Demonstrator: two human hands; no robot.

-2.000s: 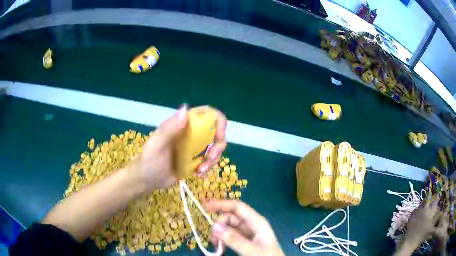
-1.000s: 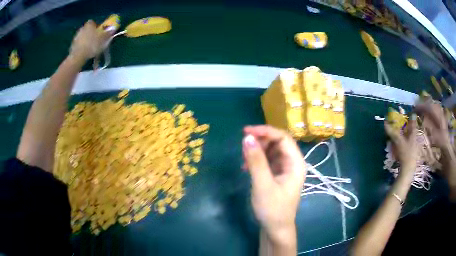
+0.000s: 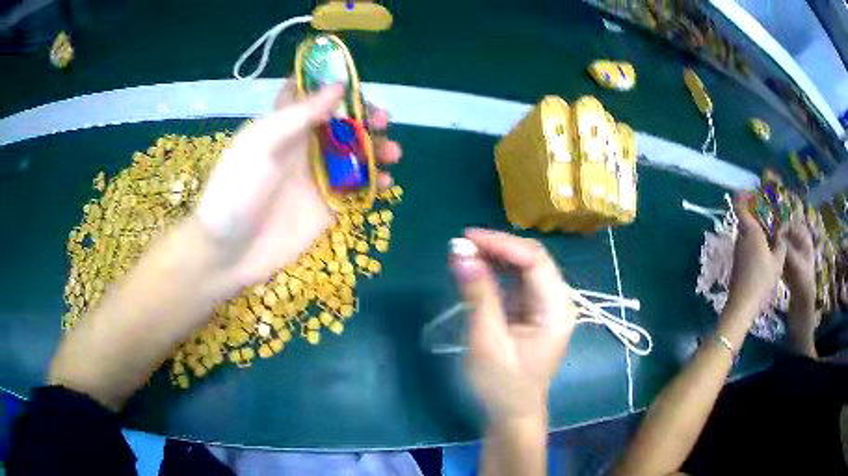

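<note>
My left hand (image 3: 265,181) holds a half-built unit (image 3: 346,167) up over the pile. Its open side shows a green board at the top end, a blue block below and red wires between. My right hand (image 3: 511,316) is raised to the right of the pile, with thumb and index fingertips close together. Something whitish shows at the fingertips, too blurred to name. A white cord (image 3: 609,311) shows on both sides of this hand; whether the fingers hold it is unclear. The loose yellow tabs (image 3: 279,307) lie partly behind my left forearm.
Stacked yellow covers (image 3: 567,167) stand right of centre. Beyond the pale strip (image 3: 437,102), a yellow unit with a white strap (image 3: 353,16) and other units lie on the belt. At right, another person's hands (image 3: 758,251) work beside a heap of white cords (image 3: 721,270).
My left hand went to the belt, where a strapped unit now lies, and came back holding an open unit. My right hand no longer handles the strap as two seconds ago.
</note>
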